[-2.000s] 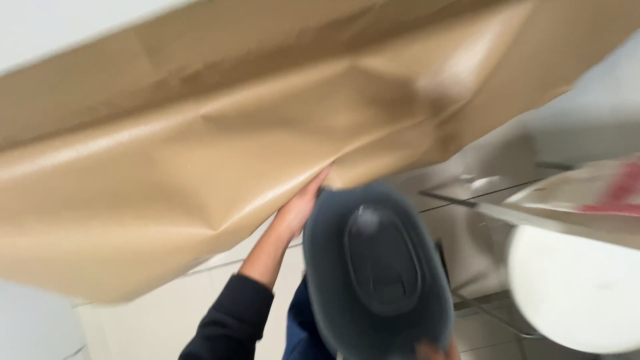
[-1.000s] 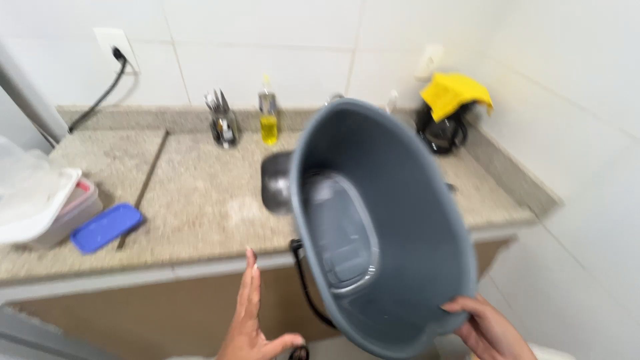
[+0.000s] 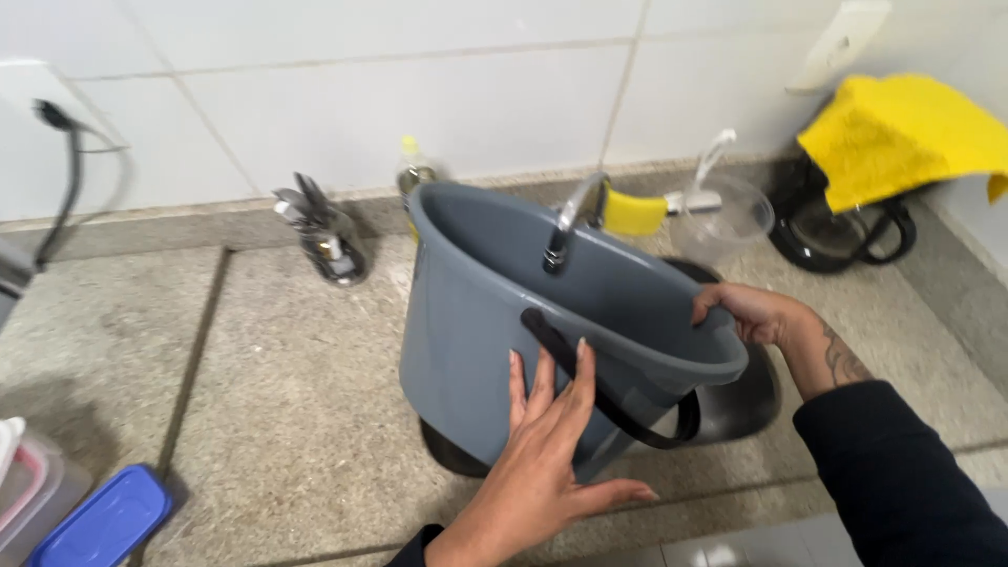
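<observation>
A grey plastic bucket (image 3: 472, 331) stands tilted in the steel sink (image 3: 736, 402), beneath the curved chrome faucet (image 3: 579, 209), whose tip hangs over the bucket's mouth. My right hand (image 3: 744, 311) grips the rim at its right end. Fingers spread, my left hand (image 3: 543, 449) rests against or just in front of the near wall, beside the black handle (image 3: 622, 413), which hangs down. Much of the sink is hidden by the bucket, and no water shows at the faucet.
Behind the bucket are a soap bottle (image 3: 413, 169), a yellow sponge (image 3: 634, 213) and a clear plastic tub (image 3: 728, 220). A jar of cutlery (image 3: 331, 244) stands left. A yellow cloth (image 3: 906, 142) covers part of a black appliance (image 3: 819, 236). A blue lid (image 3: 106, 516) lies on the granite counter (image 3: 291, 394).
The bucket, held up in front of the counter one second ago, is now down in the sink under the faucet. My left hand has come to its near side; my right hand still holds the rim.
</observation>
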